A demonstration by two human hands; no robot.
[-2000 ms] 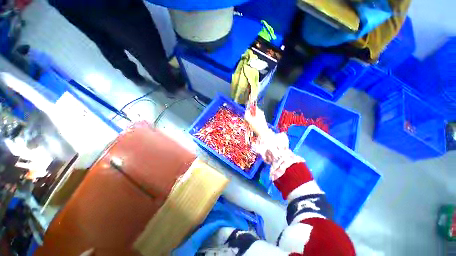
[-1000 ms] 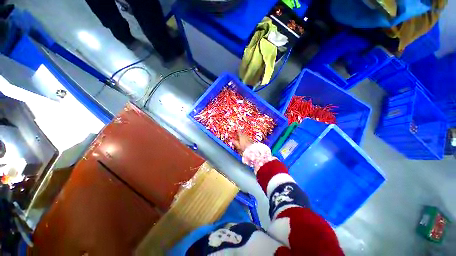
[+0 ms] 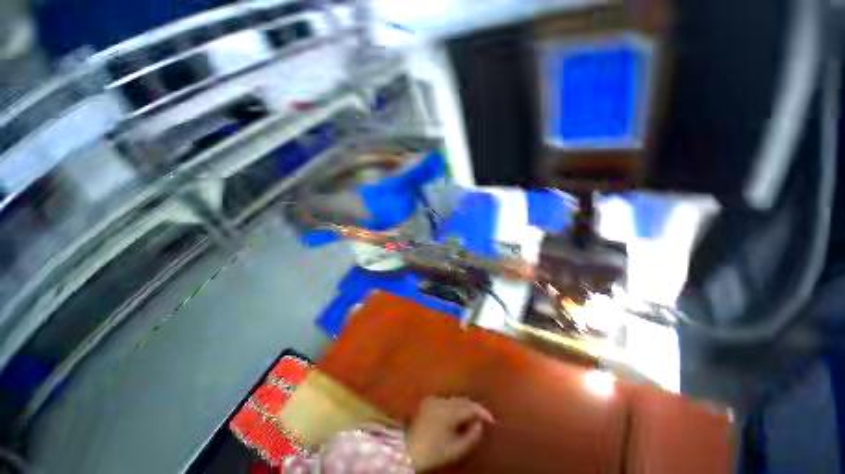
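Observation:
My left hand (image 3: pixel 447 433), in a pink-and-white cuff, is over the reddish-brown tabletop (image 3: pixel 547 407) at the bottom centre. Its fingers are curled, and blur hides whether anything is held. My right hand is out of the picture. A black tray (image 3: pixel 211 453) with rows of red pieces (image 3: pixel 271 407) lies at the lower left, beside a tan board (image 3: pixel 326 407). The brightly lit fixture (image 3: pixel 593 313) sits under the dark press head (image 3: pixel 584 220), behind the tabletop. The frame is strongly blurred.
The dark machine housing with a blue panel (image 3: pixel 596 93) stands behind. A feed track (image 3: pixel 445 252) with coppery parts runs left from the fixture. A bowl feeder with blue parts (image 3: pixel 398 196) is at its left. A grey hose (image 3: pixel 820 231) curves at right. Metal racks (image 3: pixel 199 190) stand at the left.
The view has swung from the blue bins of red leads to the machine and tabletop. My right hand, earlier in the lead bin, is out of view. My left hand now shows over the tabletop.

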